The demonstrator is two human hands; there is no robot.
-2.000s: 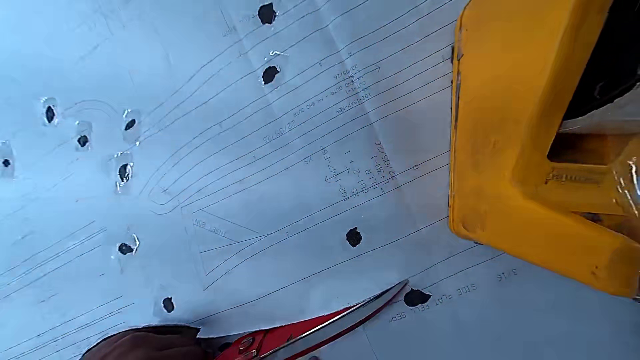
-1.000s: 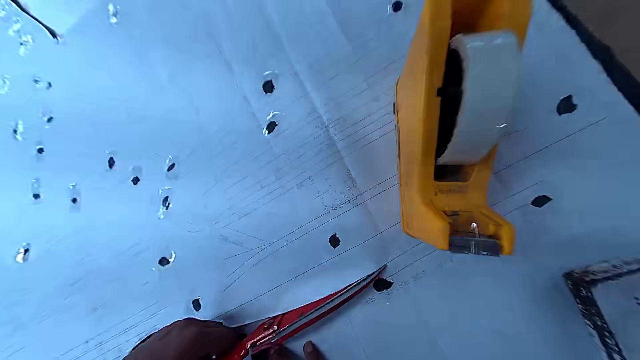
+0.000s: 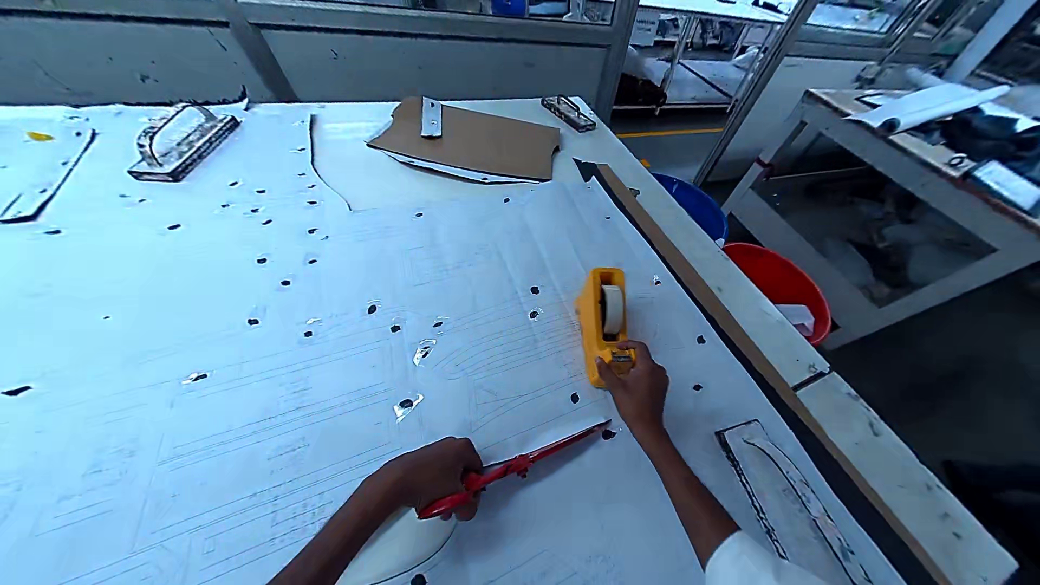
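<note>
My left hand (image 3: 443, 479) grips the handles of red-handled scissors (image 3: 520, 465), whose blades lie over the marked paper sheet (image 3: 341, 422) and point right toward a dark hole. Thin drawn lines and several dark holes, some under clear tape, cover the sheet. My right hand (image 3: 638, 386) holds the front end of a yellow tape dispenser (image 3: 591, 333) with a white roll in it. The dispenser stands on the sheet, beyond the scissor tips. A cut edge of the sheet runs beside my left hand.
A metal weight with a handle (image 3: 183, 142) lies at the back left, and a similar one (image 3: 569, 112) at the back right corner. Brown cardboard (image 3: 496, 142) is at the back. A flat handled block (image 3: 788, 496) sits at right. Beyond the table edge stand blue (image 3: 691, 207) and red tubs (image 3: 780, 284).
My right hand has come into view on the tape dispenser. My left hand stays on the scissors. The view has pulled back widely.
</note>
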